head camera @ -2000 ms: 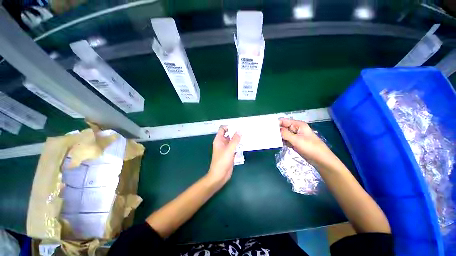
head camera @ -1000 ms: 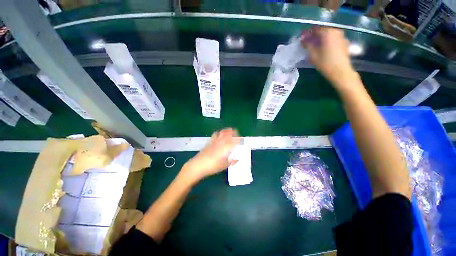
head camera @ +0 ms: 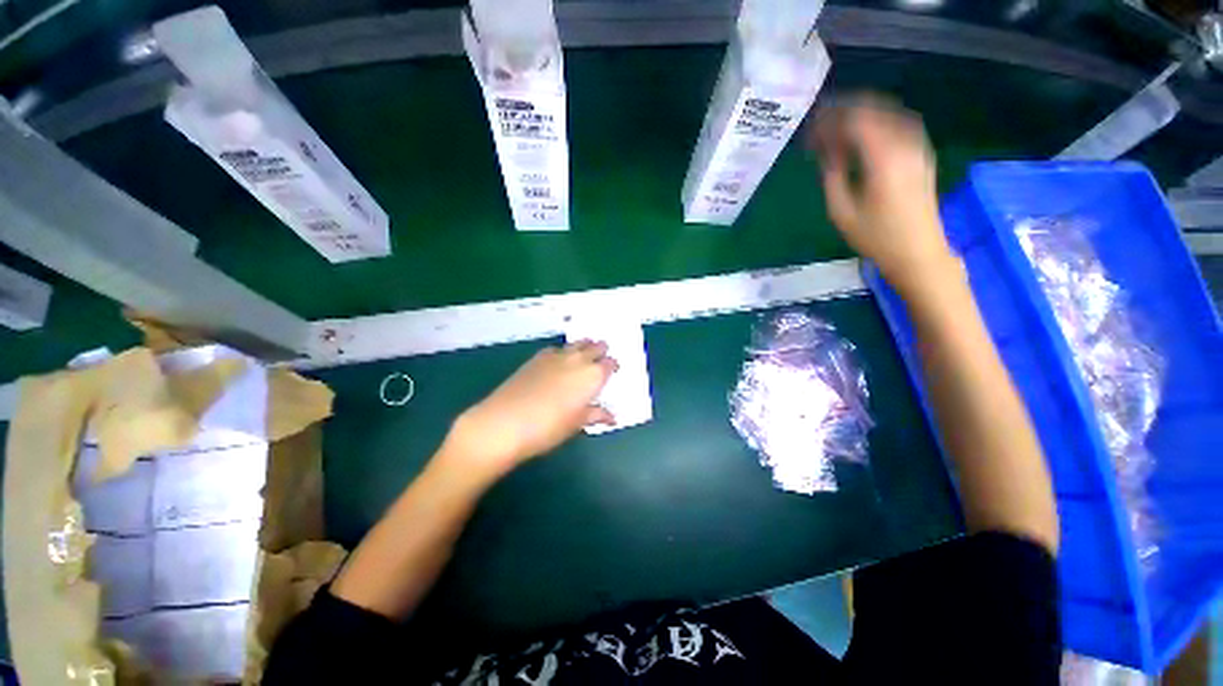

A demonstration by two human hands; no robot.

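Observation:
White folded leaflets [head camera: 628, 382] lie in a small stack on the green bench near the metal rail. My left hand [head camera: 547, 393] rests at the stack's left side, its fingertips on the top leaflet; whether it grips one I cannot tell. My right hand [head camera: 875, 168] is blurred in the air over the belt, right of an upright white carton [head camera: 751, 134], with its fingers curled and nothing visible in it. Another open carton [head camera: 526, 148] stands to the left. A shiny heap of clear packets [head camera: 802, 402] lies on the bench right of the leaflets.
A blue tote [head camera: 959, 308] with clear packets stands at right. A brown-paper-lined box [head camera: 40, 469] of leaflet bundles [head camera: 175, 509] is at left, with a pale ring [head camera: 397, 389] beside it. A grey post [head camera: 148, 235] rises at left. More cartons, such as one [head camera: 275, 168], stand on the green belt [head camera: 630, 148].
My right hand has come back from the right carton's open top towards me. My left hand has settled on the leaflet stack. The view has shifted.

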